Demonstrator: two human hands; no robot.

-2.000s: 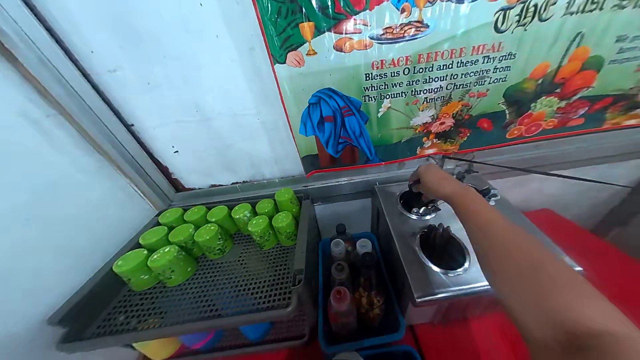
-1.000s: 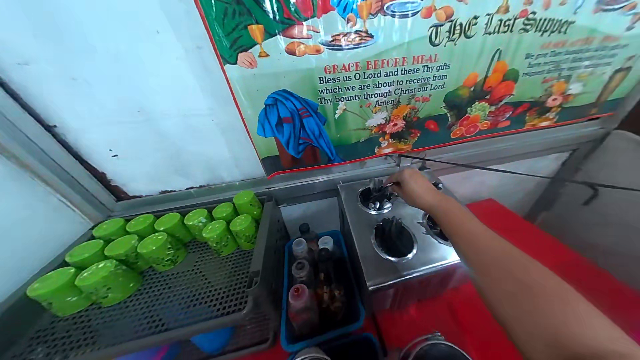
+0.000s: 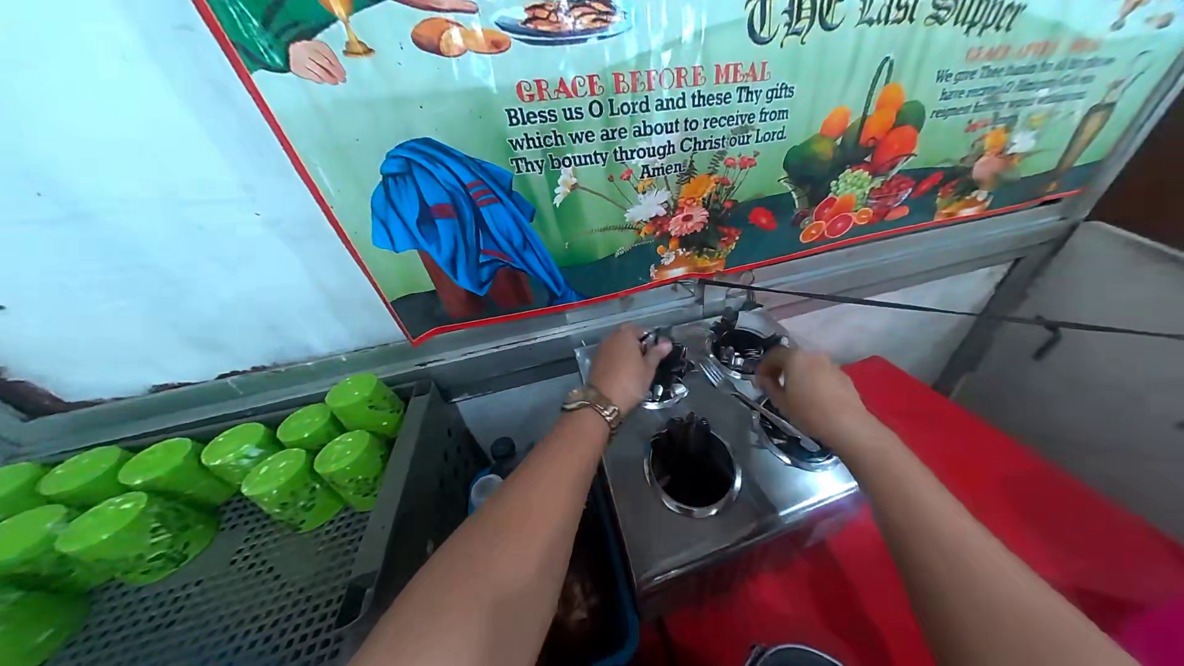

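A stainless steel cutlery holder (image 3: 592,536) with several round wells stands on the red tablecloth. My left hand (image 3: 629,365), with a watch on the wrist, is at the back left well, its fingers on the dark-handled cutlery (image 3: 671,365) there. Over the right side of the holder is my right hand (image 3: 809,388), fingers curled. A metal fork (image 3: 740,393) lies slanted beside its fingertips, over the front right well (image 3: 800,453); whether the hand grips it cannot be told. The front left well (image 3: 692,467) holds dark-handled cutlery, and the back right well (image 3: 740,347) holds more cutlery.
Green cups (image 3: 291,486) stand upside down in a grey perforated crate (image 3: 398,499) at the left. A blue bin (image 3: 624,592) with bottles is partly behind my left forearm. A dark strap (image 3: 879,301) runs across the back right, below a printed banner (image 3: 601,213) on the wall.
My left hand has come into view and reached the back left well. My right hand has moved from that well to the right side of the holder. The fork now shows beside it.
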